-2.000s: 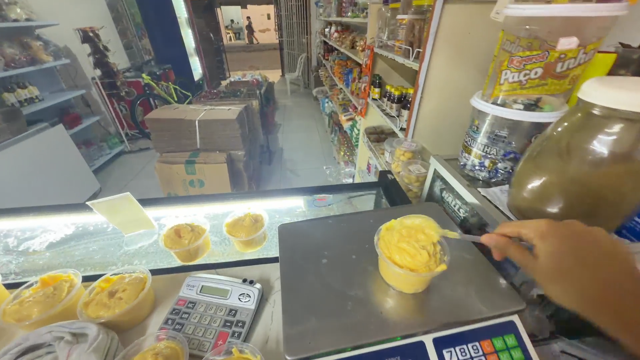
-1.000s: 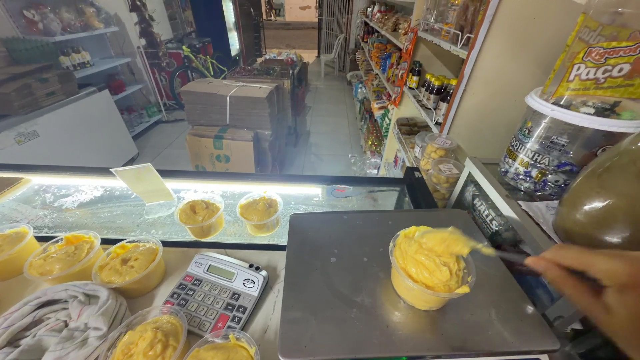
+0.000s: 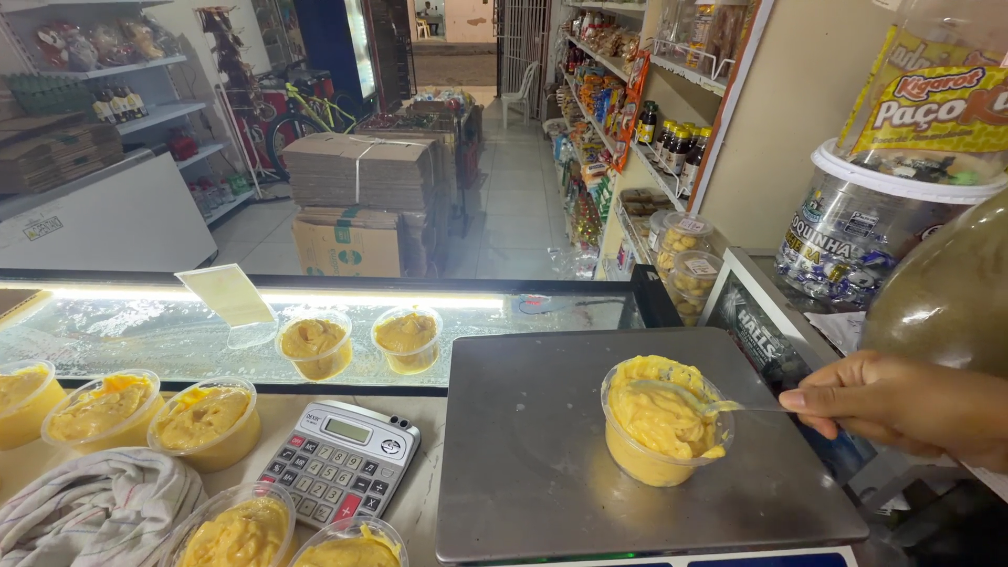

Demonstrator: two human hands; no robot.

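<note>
My right hand (image 3: 898, 405) comes in from the right edge and grips the handle of a spoon (image 3: 756, 406). The spoon's bowl rests on the yellow creamy spread in a clear plastic tub (image 3: 657, 468), which stands on the steel plate of a weighing scale (image 3: 520, 488). Some spread rises above the rim and bulges at its right side. My left hand is out of the picture. Left of the scale lie a desktop calculator (image 3: 342, 465) and a crumpled striped cloth (image 3: 94, 504). Several filled tubs (image 3: 209, 425) surround them, and two smaller filled tubs (image 3: 405, 339) stand on the glass display case.
A lit glass display case (image 3: 157, 323) runs behind the counter, with a blank-looking card (image 3: 228, 293) on it. Large clear candy jars (image 3: 874, 228) and a big rounded container (image 3: 945, 291) crowd the right side. Beyond are stacked flat cardboard (image 3: 358, 169) and stocked shelves.
The spoon has moved from the spread's right side to lie across its top, with its bowl nearer the tub's middle. My right hand still holds the handle. The view has shifted somewhat.
</note>
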